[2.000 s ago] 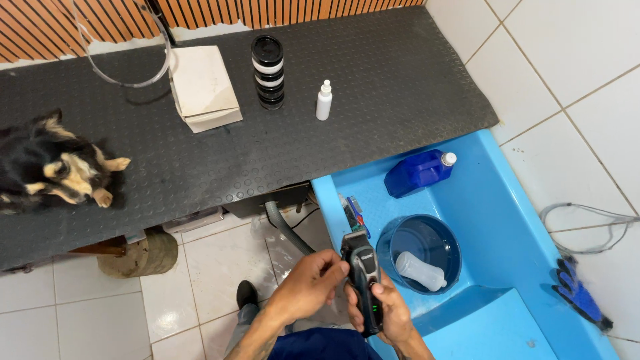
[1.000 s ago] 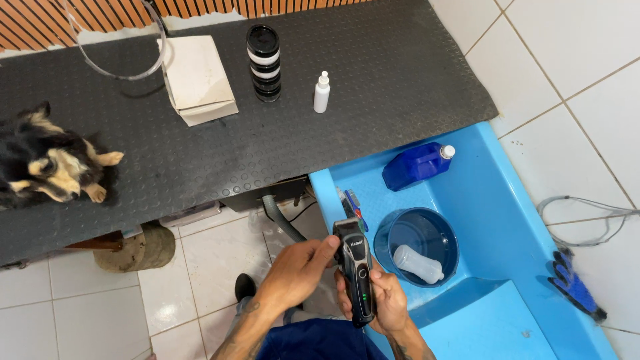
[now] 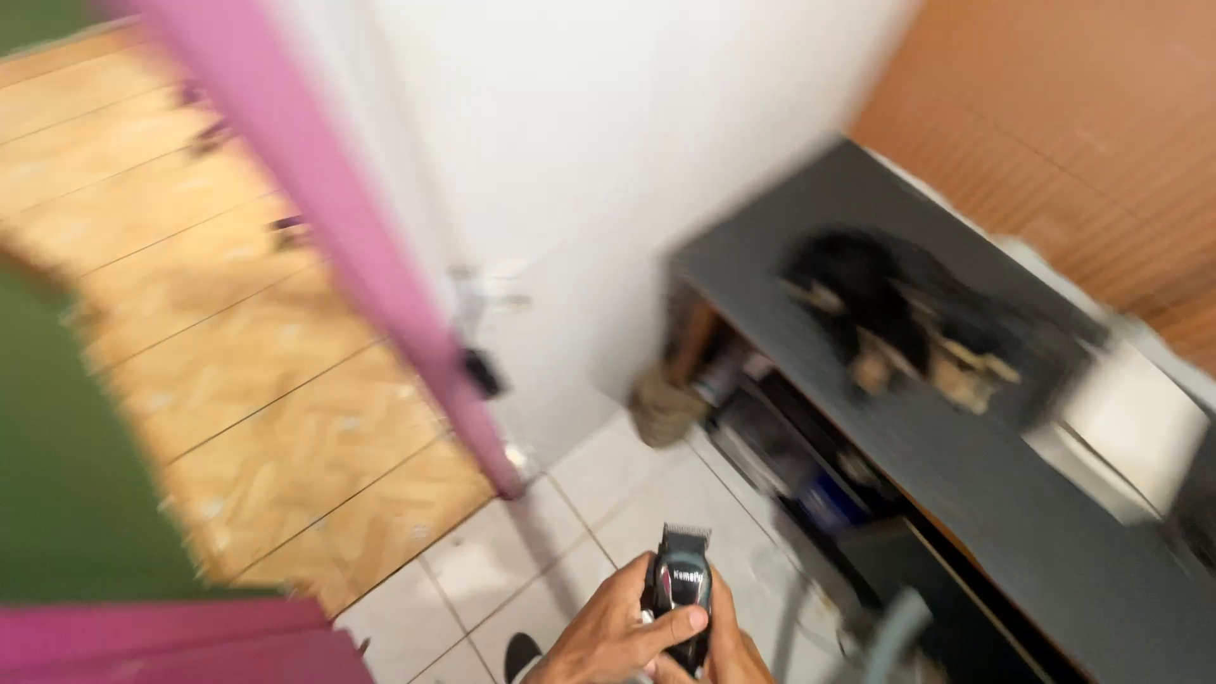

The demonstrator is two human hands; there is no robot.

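Observation:
Black hair clippers [image 3: 682, 584] are held at the bottom centre, blade end pointing up and away from me. My left hand [image 3: 617, 627] is on the clippers' left side, its thumb lying across the body. My right hand [image 3: 731, 632] wraps the right side of the body, most of its fingers hidden. Beyond the hands, at the right, a black and tan dog [image 3: 883, 304] lies on the dark table; it is blurred.
The dark table [image 3: 1007, 532] runs along the right, with a white box [image 3: 1130, 427] on it and a shelf of items [image 3: 779, 446] below. A pink door frame [image 3: 361, 247] stands left, beside a white wall [image 3: 589, 142]. A brown sack-like container [image 3: 660, 408] sits near the table's end.
The view has swung far to the left, with the blue tub out of sight and the doorway in it. Both hands still have the clippers; my left thumb is now lower on their body.

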